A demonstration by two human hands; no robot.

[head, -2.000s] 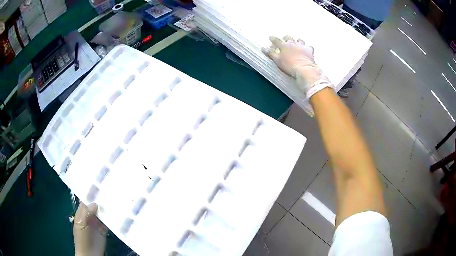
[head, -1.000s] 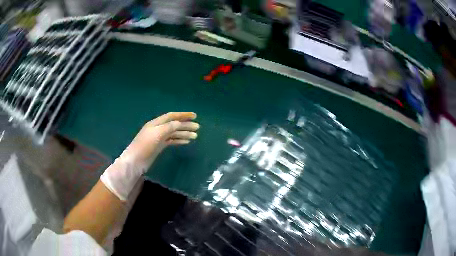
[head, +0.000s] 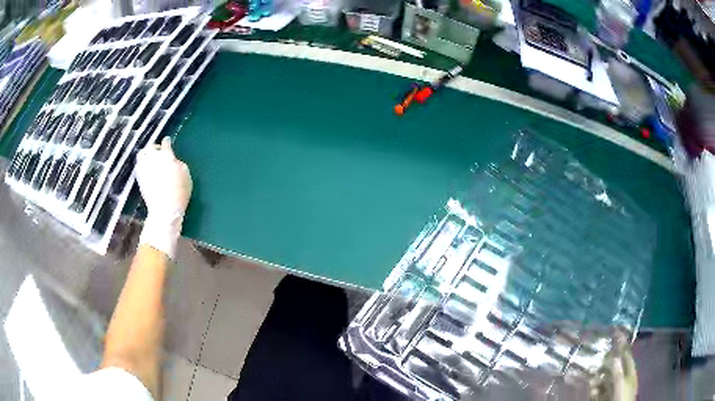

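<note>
A clear ridged plastic tray [head: 509, 266] lies tilted over the bench's front edge at the right, shiny and partly blurred. My gloved right hand [head: 615, 372] is at its lower right corner, blurred and cut off by shape and glare, and appears to hold the edge. A stack of white trays [head: 110, 78] filled with dark parts stands at the far left. My gloved left hand [head: 165, 188] is at the stack's right edge, its fingertips at the tray rim; whether they grip it is hidden.
A screwdriver with an orange-red handle [head: 415, 95] lies on the green mat [head: 306, 164]. Behind, a raised shelf edge [head: 345, 72] carries small bins, a calculator [head: 549, 35] on paper and a greenish box [head: 439, 33]. Tiled floor shows below the bench edge. A white-clothed person [head: 703, 251] is partly visible far right.
The view has swung left, from white empty trays to the filled stack and clear tray. My left hand has moved left from above the mat to the stack. My right hand now shows at the clear tray.
</note>
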